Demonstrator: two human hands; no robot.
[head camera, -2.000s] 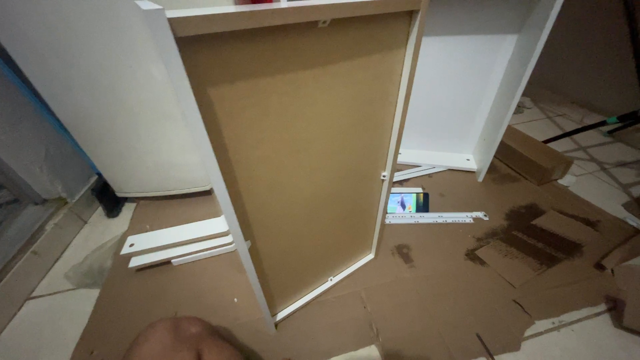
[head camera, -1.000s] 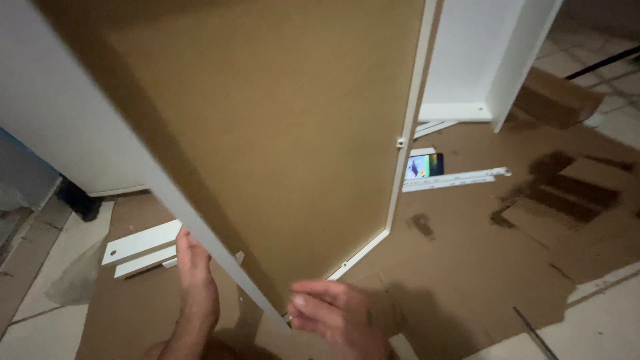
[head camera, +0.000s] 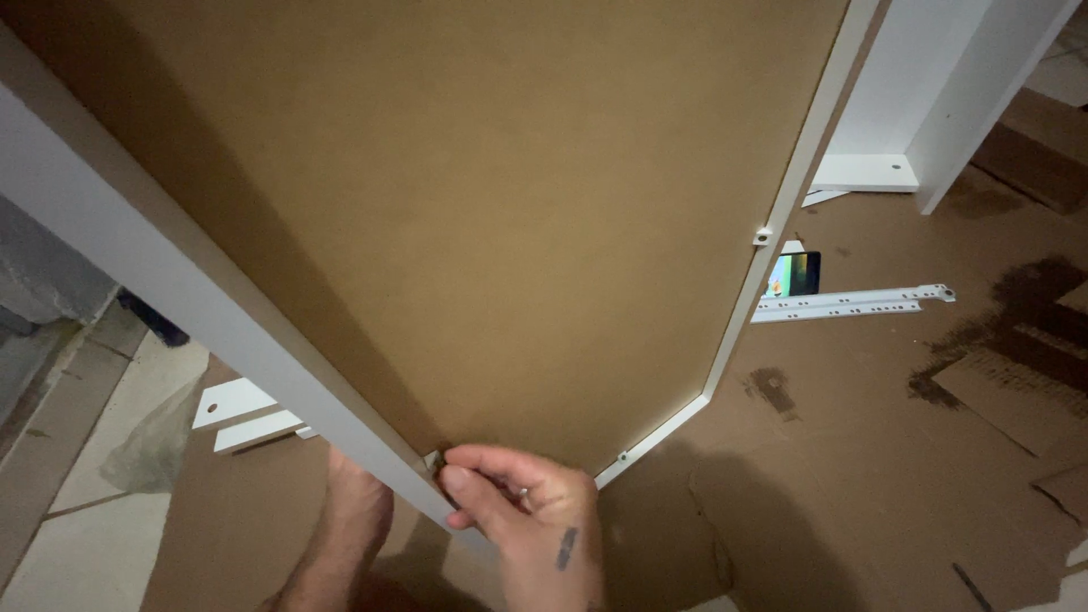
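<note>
A large brown fiberboard panel (head camera: 527, 221) in a white frame (head camera: 255, 331) stands tilted before me. My right hand (head camera: 527, 510) is at the lower left inner edge of the frame, thumb and index finger pinched at a small light bracket (head camera: 432, 461); whether they hold a small part is hidden. My left hand (head camera: 361, 484) is behind the frame's left board, its fingers mostly hidden, so its grip does not show. Other small white brackets sit on the right edge (head camera: 762, 237) and the bottom edge (head camera: 623, 457).
White slats (head camera: 242, 404) lie on the floor at left. White metal drawer slides (head camera: 850, 302) and a phone (head camera: 803, 272) with a lit screen lie right of the frame. A white cabinet part (head camera: 952, 110) stands behind. Stained cardboard (head camera: 807, 476) covers the tiles.
Two seconds ago neither hand showed at the frame. Since one second ago, my right hand has moved to the bracket at the frame's left board. The view has come closer.
</note>
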